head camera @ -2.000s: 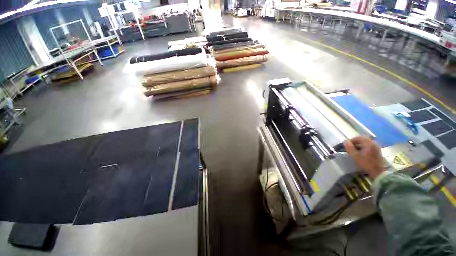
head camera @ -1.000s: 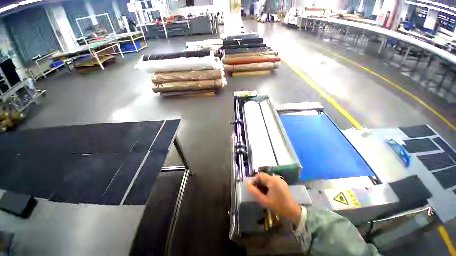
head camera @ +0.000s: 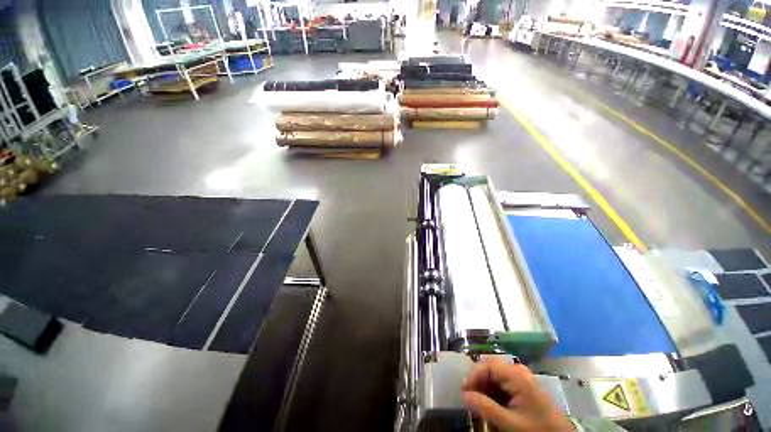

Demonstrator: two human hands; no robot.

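Note:
My right hand (head camera: 517, 396) is bare and low in the view, at the pale end housing (head camera: 448, 380) of the roller machine. Its fingers are curled, and the sleeve is cut off by the bottom edge. Whether it grips or only rests there cannot be told. Two long white rollers (head camera: 469, 261) lie beyond it, with green end plates. The blue belt (head camera: 579, 283) is flat and bare to their right. A thin shiny shaft with collars (head camera: 431, 283) runs along their left side. My left hand is not in view.
Dark panels (head camera: 135, 261) cover much of the grey table at left, with a black stack (head camera: 27, 326) near its edge. A floor gap separates table and machine. The right side board holds dark panels (head camera: 737, 260) and a blue object (head camera: 708, 297). Fabric rolls (head camera: 338, 122) lie ahead.
The view has turned, so the machine now stands nearly upright in it, with the belt more fully seen. My right hand stays at the end housing and appears lower in the view.

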